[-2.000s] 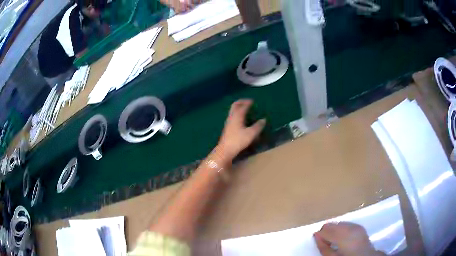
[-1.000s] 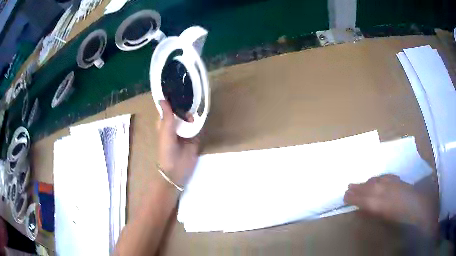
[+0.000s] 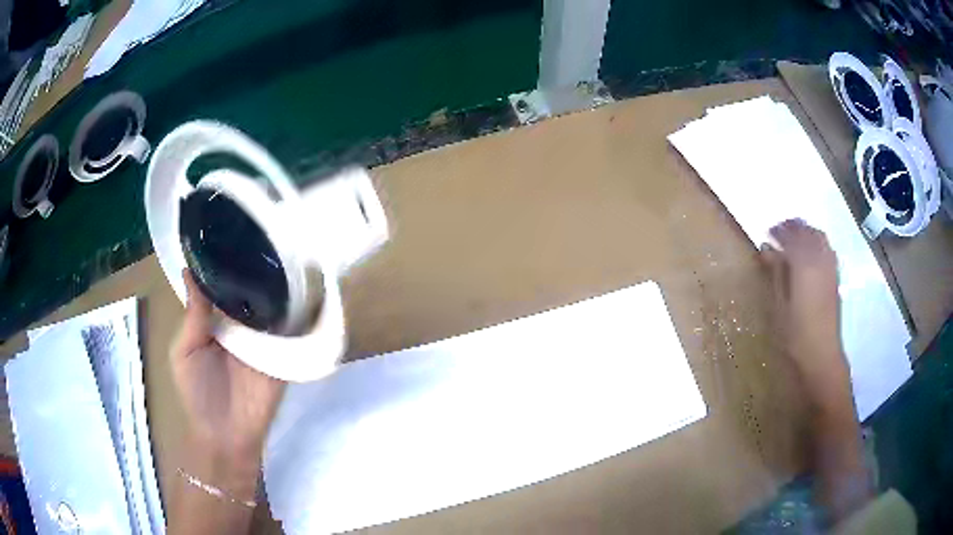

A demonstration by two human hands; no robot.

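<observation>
My left hand (image 3: 225,381) holds a white ring housing (image 3: 169,199) with a black centre disc (image 3: 232,256) by its lower edge, raised and tilted above the bench. Its tab points to the right. The thumb lies against the disc's lower left. A long white sheet (image 3: 491,413) lies flat in front of me, its left end partly behind the hand and housing. My right hand (image 3: 803,256) is at the spare sheet stack (image 3: 731,157) at the right, its fingers over the left edge; it is blurred, and whether it grips a sheet is unclear.
The left sheet stack (image 3: 63,402) lies at the lower left. The green conveyor belt (image 3: 418,73) runs across the back with housings (image 3: 108,134) at the left. A metal post (image 3: 573,47) stands at its edge. More housings (image 3: 896,178) overlap at the far right. Small glinting specks lie left of my right arm.
My left hand went from empty over the belt to holding the housing, now held closer and larger in view. My right hand has left the middle sheets and moved to the right stack. The view has shifted.
</observation>
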